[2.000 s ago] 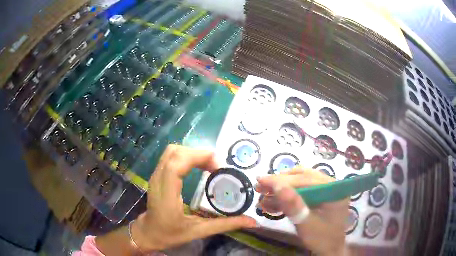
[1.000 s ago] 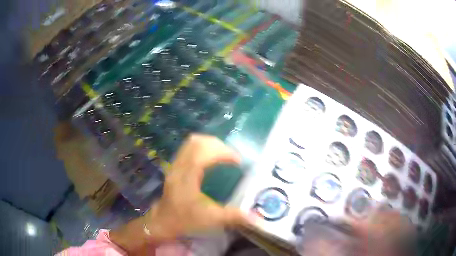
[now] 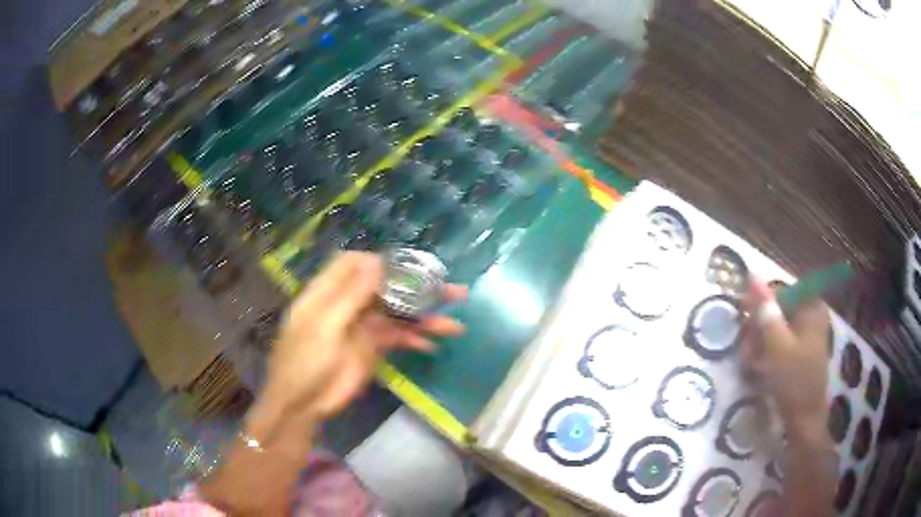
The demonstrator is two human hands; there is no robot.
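Observation:
My left hand [image 3: 328,333] is left of the white tray, over the green mat and the edge of the clear tray. It holds a round component [image 3: 412,283] with its silvery side showing. My right hand [image 3: 793,369], blurred, is over the white-faced tray [image 3: 530,394] with the green-handled tool [image 3: 818,288] in it. Its fingertips are beside a black-rimmed disc [image 3: 715,325]; I cannot tell if they touch it. Other discs sit in the tray's round pockets, one bluish [image 3: 574,431] at the near left corner. The tool's tip is hidden.
A clear blister tray [image 3: 333,172] lies on the green mat [image 3: 495,348] at left. Loaded trays [image 3: 187,66] are stacked at the far left. A tall cardboard stack [image 3: 747,131] stands behind the white tray. Red and yellow tape [image 3: 545,131] marks the mat.
My left hand, empty a second ago, has moved left and holds a silvery disc. My right hand has moved up over the tray. A disc now sits in the near-edge pocket. The view has shifted.

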